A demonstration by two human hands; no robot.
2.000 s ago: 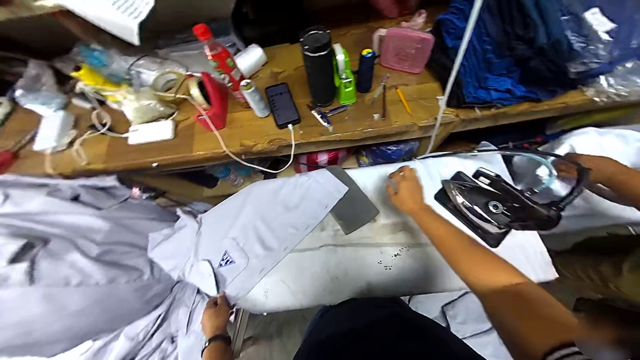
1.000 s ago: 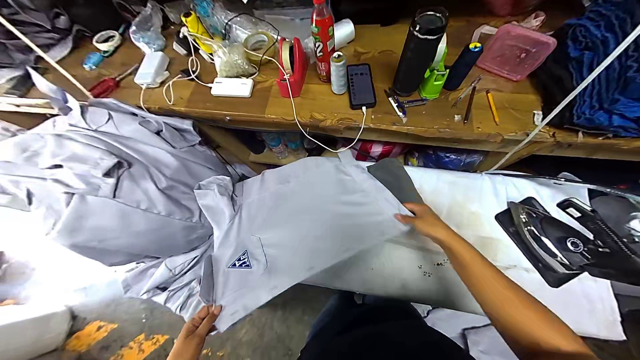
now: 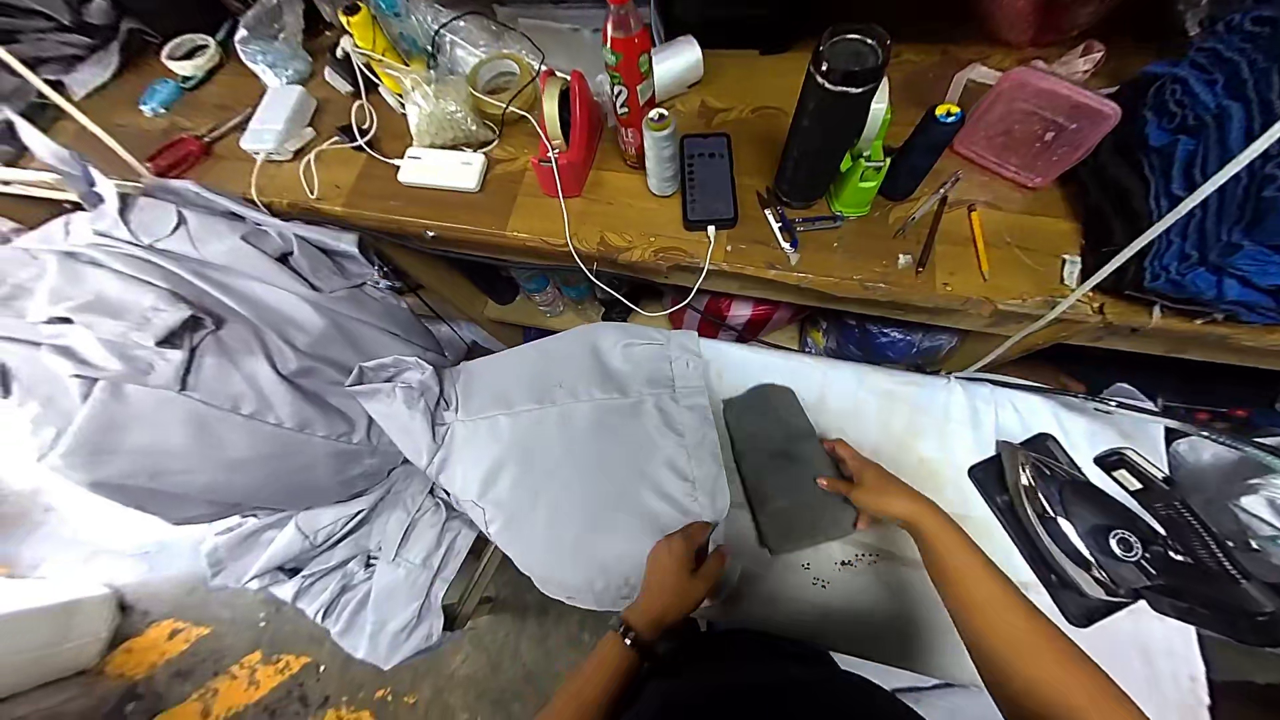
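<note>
A light grey shirt (image 3: 580, 440) lies over the left end of the white-covered ironing board (image 3: 900, 410), its bulk spreading left over more grey garments (image 3: 230, 370). My left hand (image 3: 680, 575) pinches the shirt's lower right edge between thumb and fingers. To the right of that edge, my right hand (image 3: 870, 487) grips the side of a dark grey flat pad (image 3: 785, 465) resting on the board; its material is unclear. Farther right, a black steam iron (image 3: 1110, 540) sits on a dark rest, touched by neither hand.
Behind the board, a wooden table (image 3: 480, 220) holds a phone (image 3: 708, 180) on a white cable, a red tape dispenser (image 3: 568, 130), a black flask (image 3: 832, 115), thread snips (image 3: 780, 225) and a pencil (image 3: 978, 243). A pale cord slants down at the right.
The printed triangular emblem seen earlier on the shirt is out of sight. My right hand has left the cloth and is now on the grey pad, which the shirt partly covered before.
</note>
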